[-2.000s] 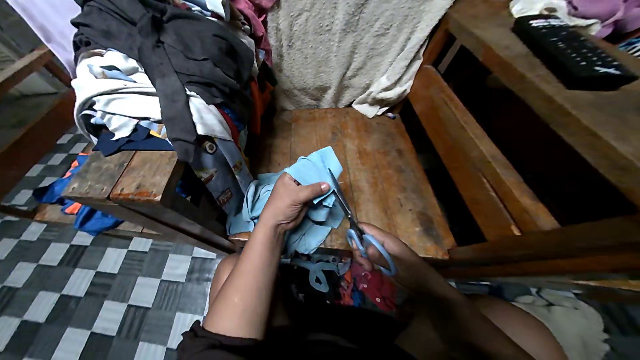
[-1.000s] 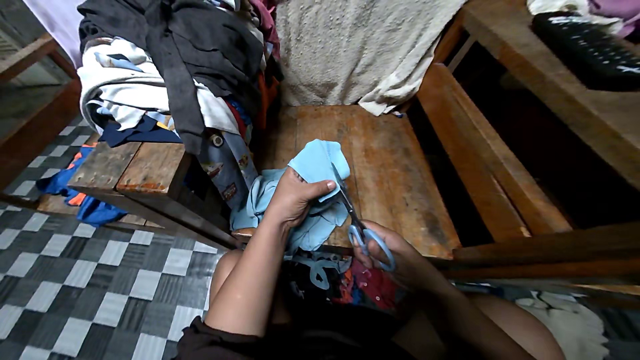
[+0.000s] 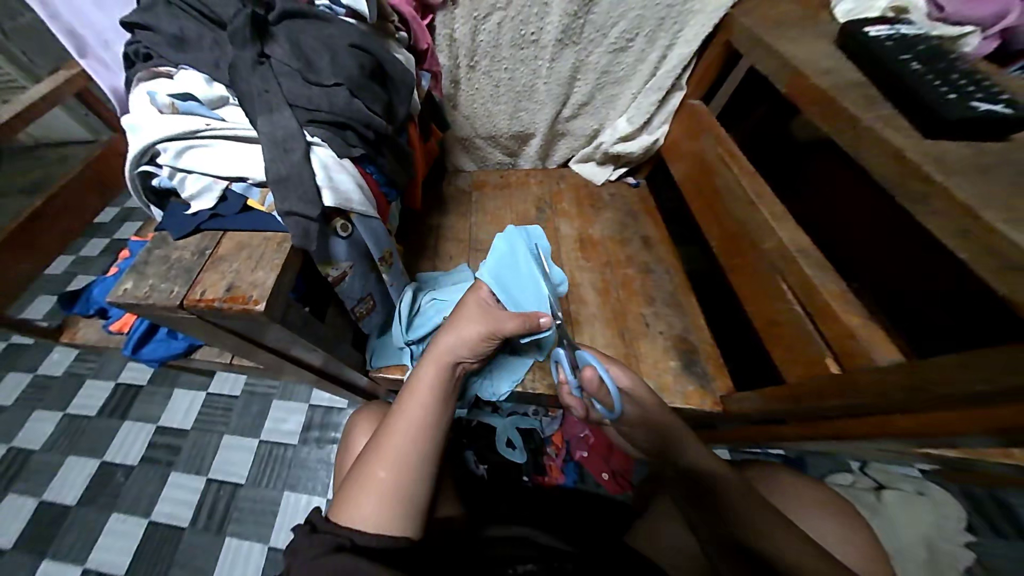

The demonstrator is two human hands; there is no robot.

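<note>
My left hand (image 3: 484,324) grips a light blue cloth (image 3: 512,268), its thumb lying near the scissor blades. The rest of the cloth spreads over the front left of a wooden seat. In my right hand (image 3: 620,396) is a pair of scissors (image 3: 564,344) with light blue handles, fingers through the loops. The blades point up and away, lying against the right part of the raised cloth. How far apart the blades are is hard to tell. Below, on my lap, are a light blue strip of cloth (image 3: 512,440) and a red cloth piece (image 3: 596,452).
A large heap of clothes (image 3: 336,72) stands at the left, by a wooden armrest (image 3: 216,268). Beige towelling (image 3: 552,80) hangs behind the wooden seat (image 3: 632,304). A black remote control (image 3: 932,80) lies on a wooden ledge at the upper right. Blue and orange cloth (image 3: 152,320) lies low at left.
The upper part of the light blue cloth has shifted and spread out beside the blades. Both hands keep their hold, in nearly the same place.
</note>
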